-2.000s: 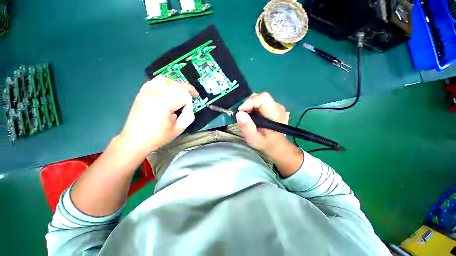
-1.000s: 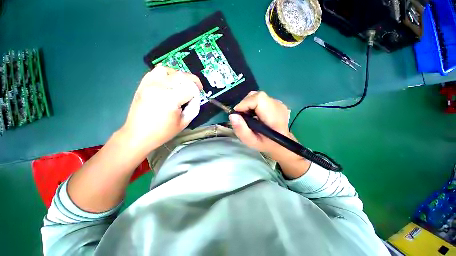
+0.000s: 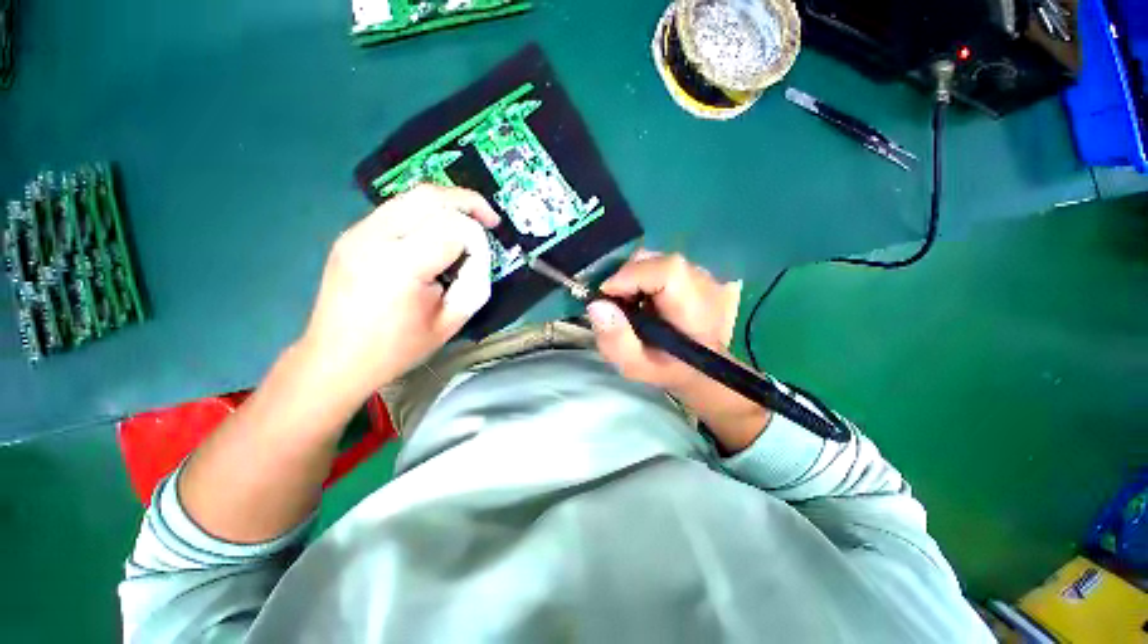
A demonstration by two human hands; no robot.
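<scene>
A green PCB panel (image 3: pixel 534 189) with two boards lies on a black work pad (image 3: pixel 592 189). My right hand (image 3: pixel 667 315) holds the black soldering iron (image 3: pixel 730 365); its metal tip reaches the near edge of the panel, beside my left fingers. My left hand (image 3: pixel 400 271) is over the near left part of the panel, thumb and fingers drawn together, with a white covering on the thumb. It hides part of the left board. Whether it pinches solder wire cannot be made out.
A tan-rimmed cleaning pot (image 3: pixel 737 48), tweezers (image 3: pixel 851 128) and a black soldering station (image 3: pixel 932 57) with a red light stand far right, near a blue bin (image 3: pixel 1108 101). Stacked panels stand at left (image 3: pixel 76 260) and far side (image 3: pixel 434 18). The iron's cord (image 3: pixel 937 189) crosses the bench edge.
The view has shifted slightly back and forth. The iron's handle has swung a little, while its tip stays at the panel's near edge. My left hand keeps its place over the panel.
</scene>
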